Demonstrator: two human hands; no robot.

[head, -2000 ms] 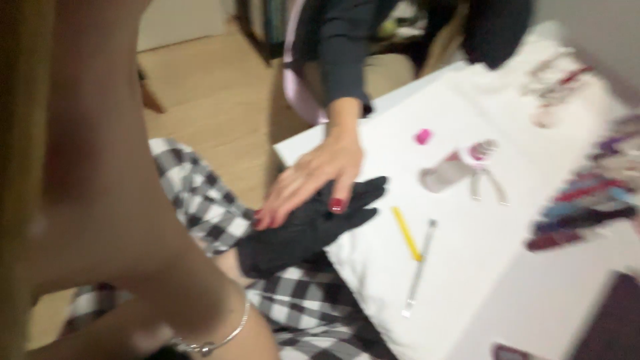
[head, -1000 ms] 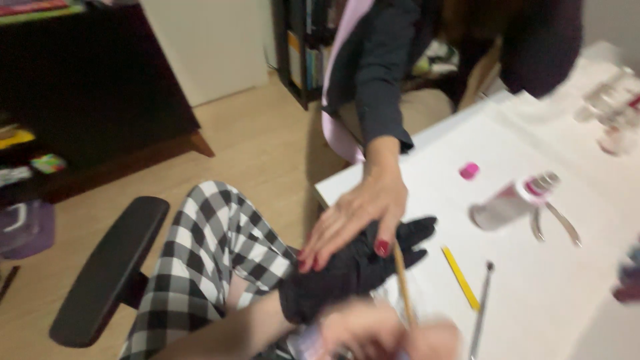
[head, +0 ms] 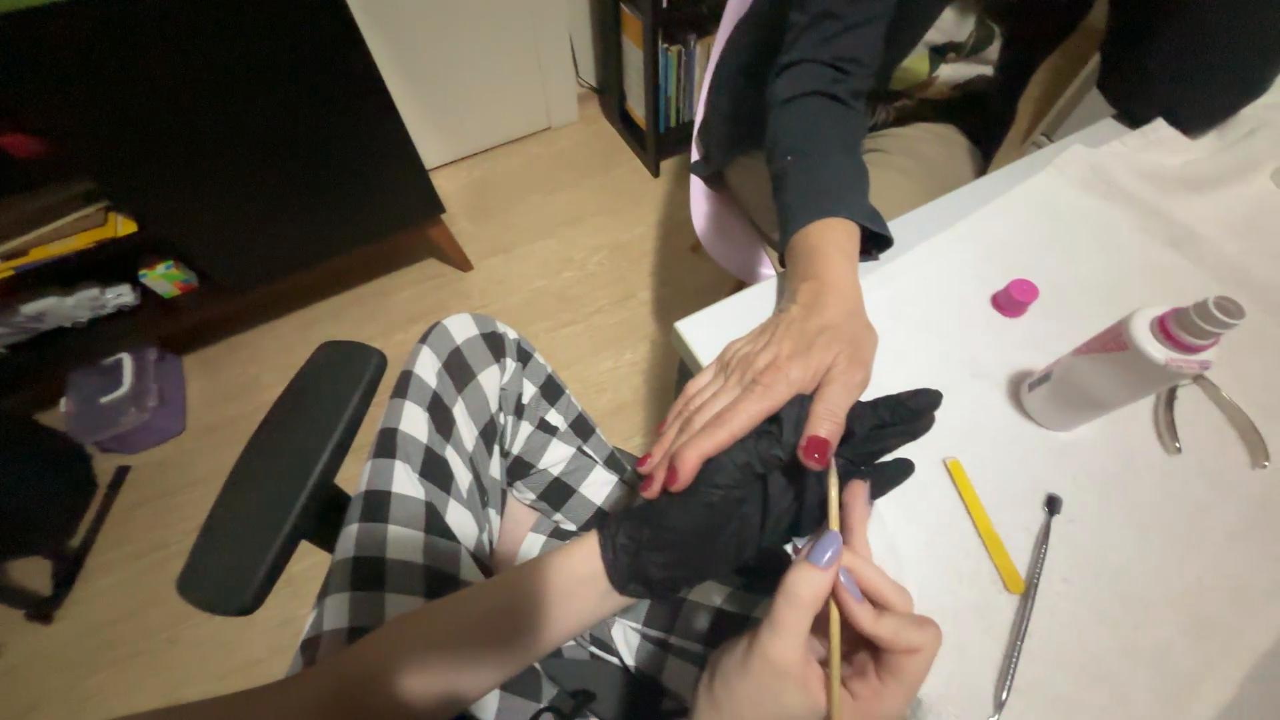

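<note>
My left hand (head: 710, 510), in a black glove, supports the other person's hand (head: 785, 365) from beneath, its fingers stretched out past that hand. The other person's nails are red. In my bare right hand (head: 835, 630) is a thin wooden manicure stick (head: 834, 590), pinched by thumb and fingers, its tip at the edge of the red thumbnail (head: 816, 451). On the white table lie a yellow stick (head: 984, 525), apparently a nail file, and a metal cuticle tool (head: 1028, 605). Behind them are a pink-and-white bottle (head: 1115, 368), a pink cap (head: 1015, 298) and metal nippers (head: 1212, 422), partly hidden.
The table corner (head: 690, 335) is just beyond the joined hands. A black chair armrest (head: 285, 475) stands left of my checked trousers (head: 440, 450). A dark cabinet (head: 250, 130) and a purple-lidded box (head: 125, 400) are farther left. The other person's dark sleeve (head: 825, 120) reaches across the table edge.
My right hand, with the stick, has come to the other person's thumbnail; two seconds ago no stick showed there. The other person's hand has stayed on my gloved hand. The view has shifted.
</note>
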